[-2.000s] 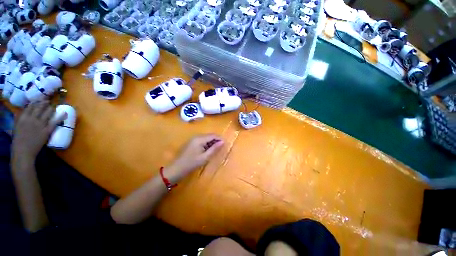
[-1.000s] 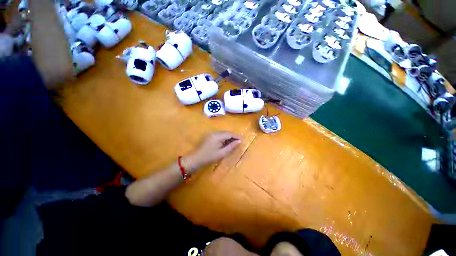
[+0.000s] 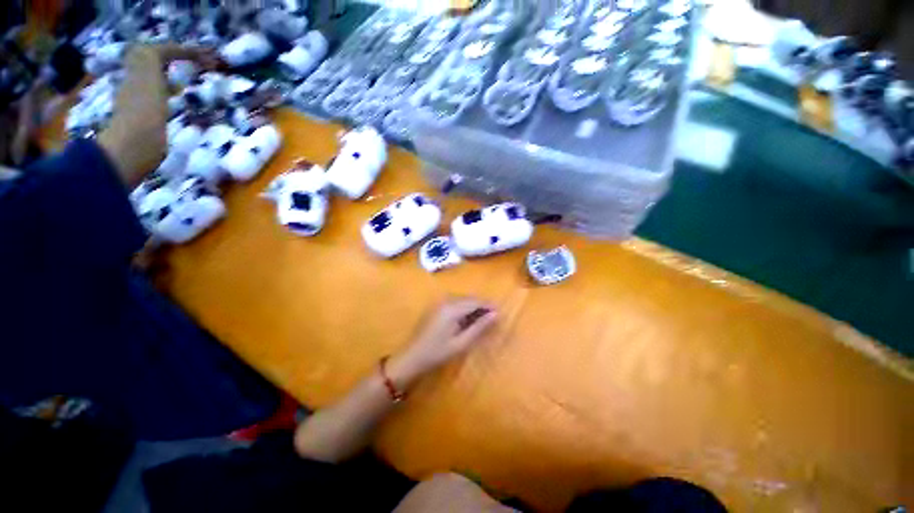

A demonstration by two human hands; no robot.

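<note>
My left hand [image 3: 456, 329], with a red bracelet at the wrist, rests low over the orange bench, fingers curled together around a tiny dark part [image 3: 474, 318]. The part is too blurred to name. Beyond the hand lie two white camera housings [image 3: 402, 224] [image 3: 491, 230], a small white lens head [image 3: 438, 253] with a black round face, and an open half-shell [image 3: 551, 266] with a grey inside. The hand touches none of them. My right hand does not show; bare skin at the bottom edge is cut off and unclear.
Two more housings [image 3: 357, 162] [image 3: 302, 203] stand left of these, beside a crowded pile [image 3: 185, 210]. Another person's hand [image 3: 145, 85] in a navy sleeve reaches over the pile. Stacked clear trays [image 3: 541, 175] stand behind, along the green conveyor [image 3: 772, 215].
The view has shifted, so the bench things lie farther right. The arm at the left has reached farther over the pile. My left hand keeps nearly the same pose on the bench.
</note>
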